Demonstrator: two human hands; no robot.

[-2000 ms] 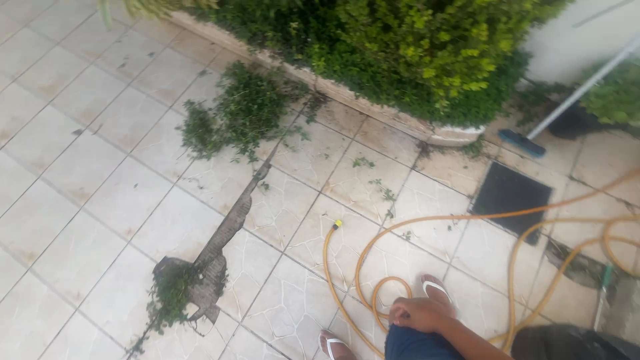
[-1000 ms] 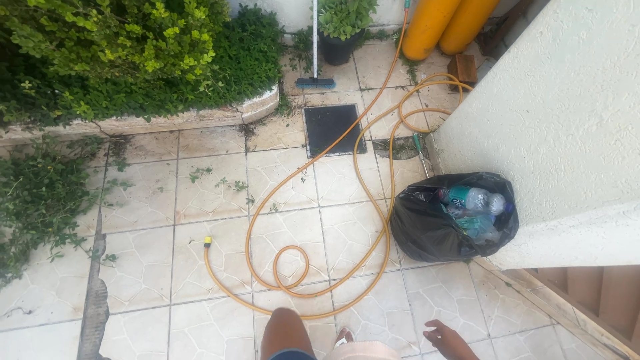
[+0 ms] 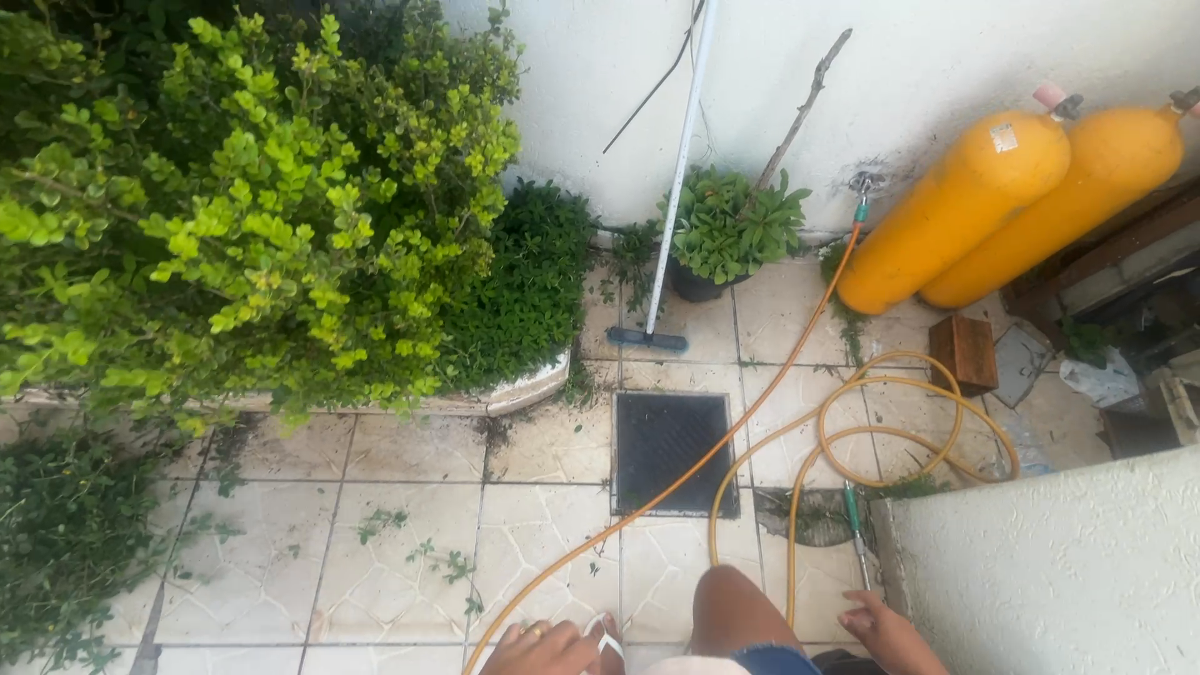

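Note:
My left hand (image 3: 546, 649) is at the bottom edge with a ring on one finger and its fingers bent; whether it holds anything is not visible. It is beside the orange garden hose (image 3: 600, 536), which runs from a wall tap (image 3: 864, 180) across the tiles. At the lower right, my right hand (image 3: 877, 621) is held above the floor with its fingers apart and nothing in it. Just above it in the view lies a tool with a green handle (image 3: 851, 509), by the wall corner. A push broom (image 3: 649, 339) leans upright on the white wall.
A planter edge (image 3: 530, 394) with bushes borders the left side. Pulled weeds (image 3: 70, 544) lie on the tiles. A dark drain cover (image 3: 670, 455) is set in the floor. Beyond stand a potted plant (image 3: 727, 230), two yellow cylinders (image 3: 966, 211) and a wooden block (image 3: 964, 353). A low wall (image 3: 1059, 553) rises at right.
The view has turned toward the tap and cylinders. The black bag of plastic bottles has left the view. My left hand, out of view one second ago, shows at the bottom edge.

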